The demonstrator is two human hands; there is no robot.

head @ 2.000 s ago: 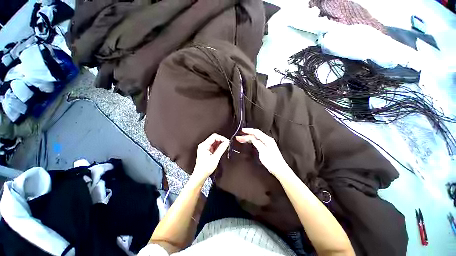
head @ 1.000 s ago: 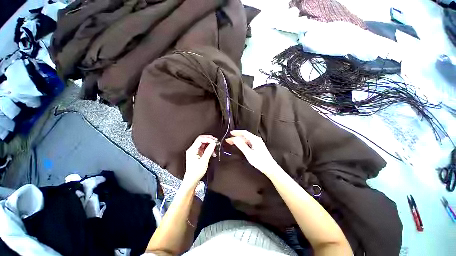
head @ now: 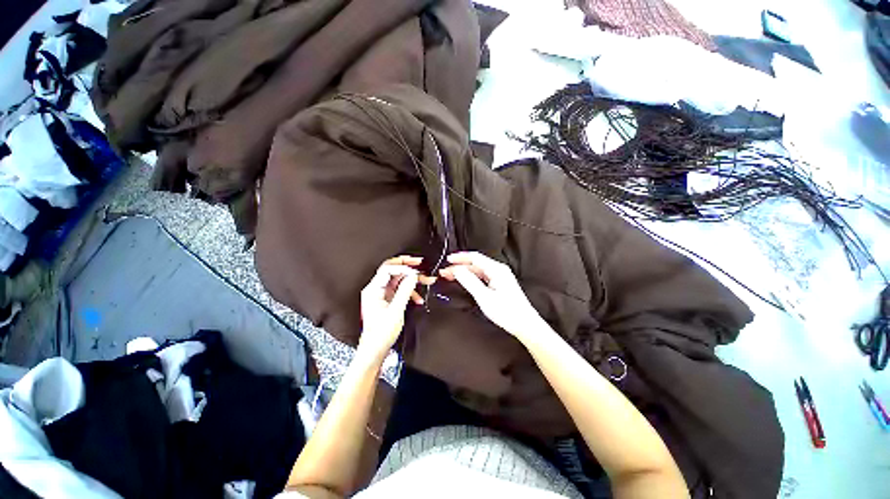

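Observation:
A brown jacket (head: 342, 224) lies across my lap and the table edge. A pale, shiny line, which looks like a zipper (head: 445, 200), curves down the cloth to my fingertips. Thin brown cords (head: 410, 146) loop loosely over the jacket. My left hand (head: 392, 292) pinches something small and thin at the fingertips; a cord end seems to hang below it. My right hand (head: 480, 281) is close beside it, thumb and fingers together at the lower end of the pale line. What exactly each hand pinches is too small to tell.
A brown garment pile (head: 283, 78) lies beyond. A cord bundle (head: 664, 161) lies at the right on the white table (head: 722, 322), with red snips (head: 810, 414), black scissors (head: 871, 341) and white cloth (head: 673, 78). Black-and-white garments (head: 185, 419) are at lower left.
The view has shifted, so the garments and table sit further left than two seconds ago. My left fingers have spread a little and moved slightly at the pinched spot. My right hand stays close to it.

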